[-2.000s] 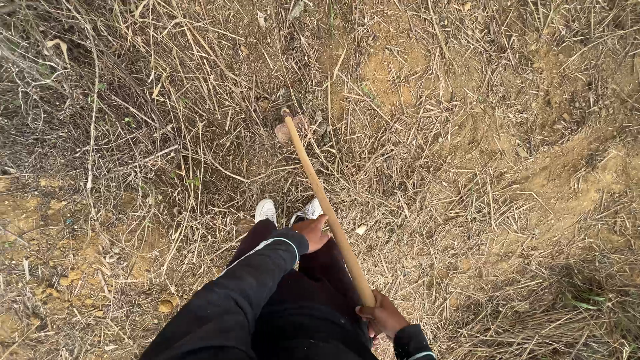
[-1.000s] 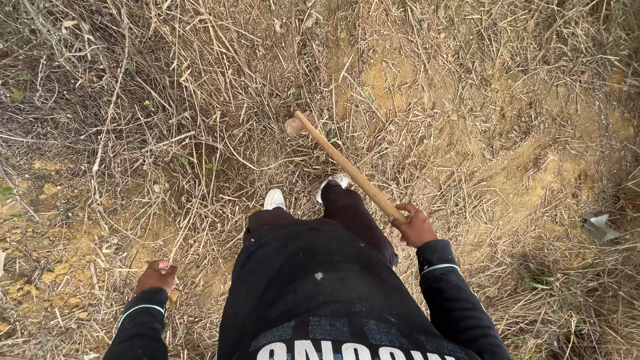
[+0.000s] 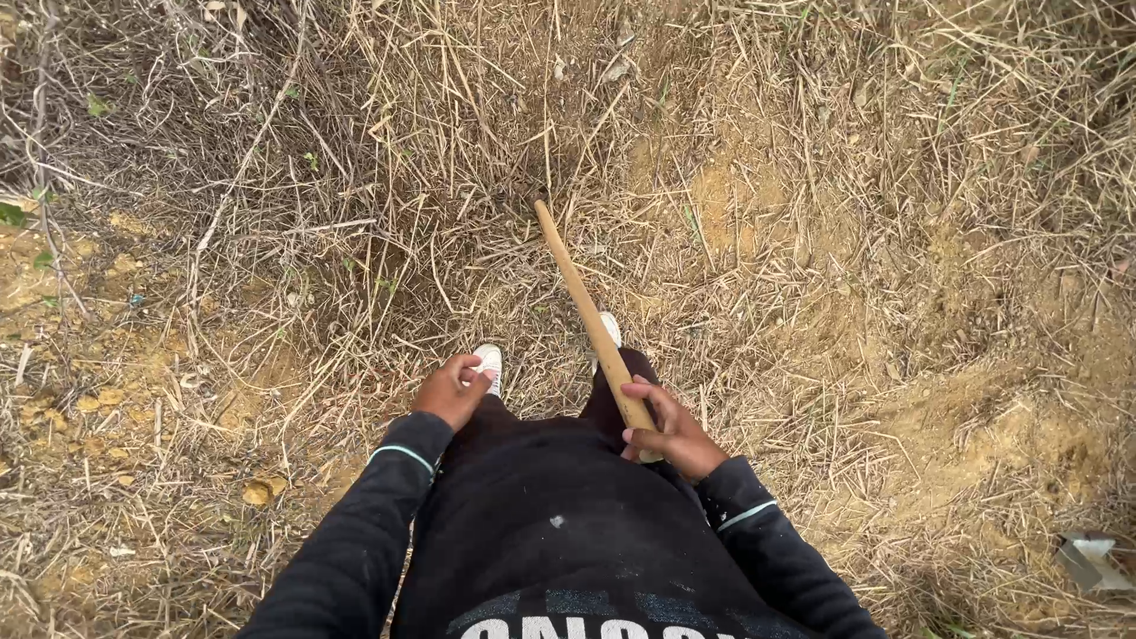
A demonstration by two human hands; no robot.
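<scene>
My right hand grips a long wooden tool handle near its thicker end, in front of my right thigh. The handle slants up and slightly left, and its far end reaches the dry grass beyond my shoes. Any tool head at that far end is hidden or too hard to make out among the stalks. My left hand hangs beside my left shoe, its fingers loosely curled and apart, with nothing seen in them.
Dry cut grass and bare yellowish soil cover the ground. Tangled dry brush stands at the upper left, with a few green leaves. A grey piece of litter lies at the lower right. My other white shoe is behind the handle.
Two seconds ago both hands were on the handle; my left hand has let go. Since one second ago it has come back in toward my body, and the handle stands steeper.
</scene>
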